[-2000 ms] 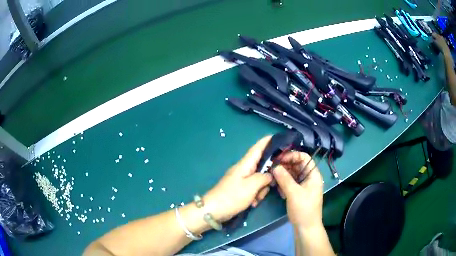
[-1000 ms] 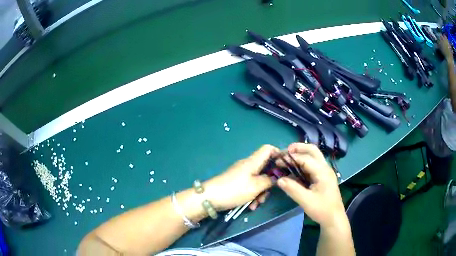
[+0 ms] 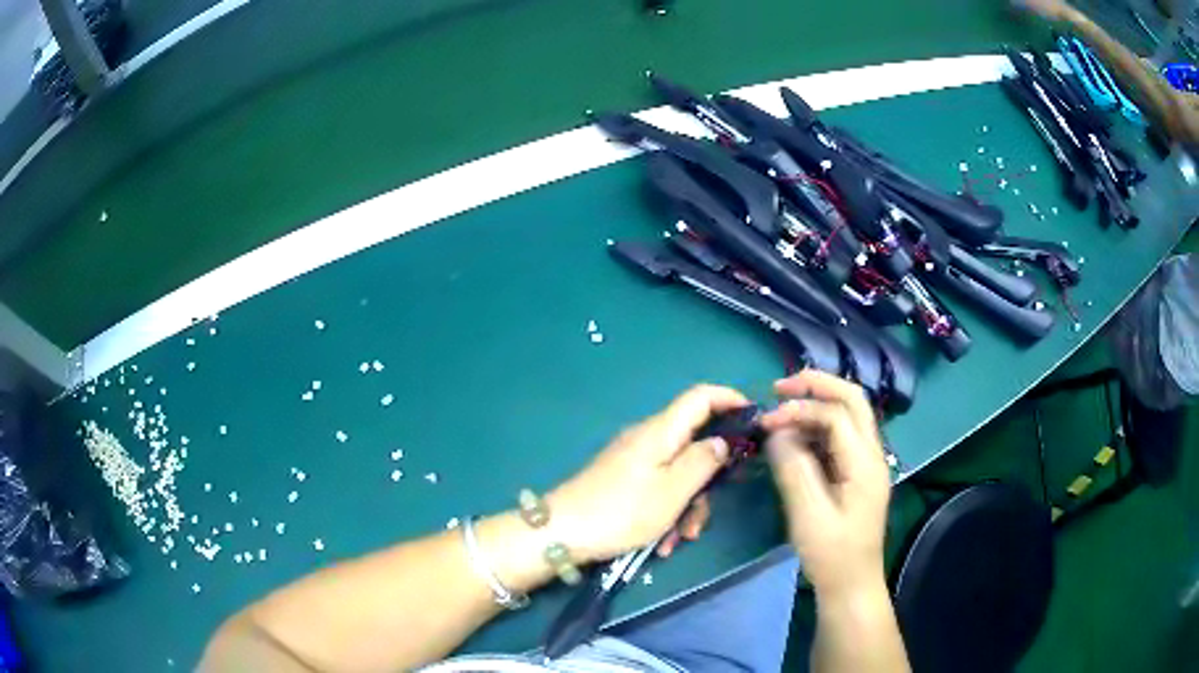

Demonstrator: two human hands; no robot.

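Observation:
My left hand (image 3: pixel 644 487) is shut on a black handle housing (image 3: pixel 579 618) near the bench's front edge. The tapered end points down-left toward me, with a silvery strip along it. The thick end, with dark red wires, shows between my hands. My right hand (image 3: pixel 831 460) is at the thick end, fingertips close together by the wires. What it pinches is too small and blurred to tell, and I cannot make out a tool in it. Small white pieces (image 3: pixel 125 473) lie heaped and scattered at the left of the bench.
A pile of black housings (image 3: pixel 815 224) with red wires lies right of centre. More housings (image 3: pixel 1072 132) and light-blue parts (image 3: pixel 1098 79) lie at the far right, by another person's arm (image 3: pixel 1131 66). A black stool (image 3: pixel 980 572) stands at lower right. A black plastic bag (image 3: pixel 53 526) is at far left.
The held housing's tapered end has come into fuller view at lower left. My right hand has turned more upright and its fingers have shifted. The other person's arm has reached across at the top right.

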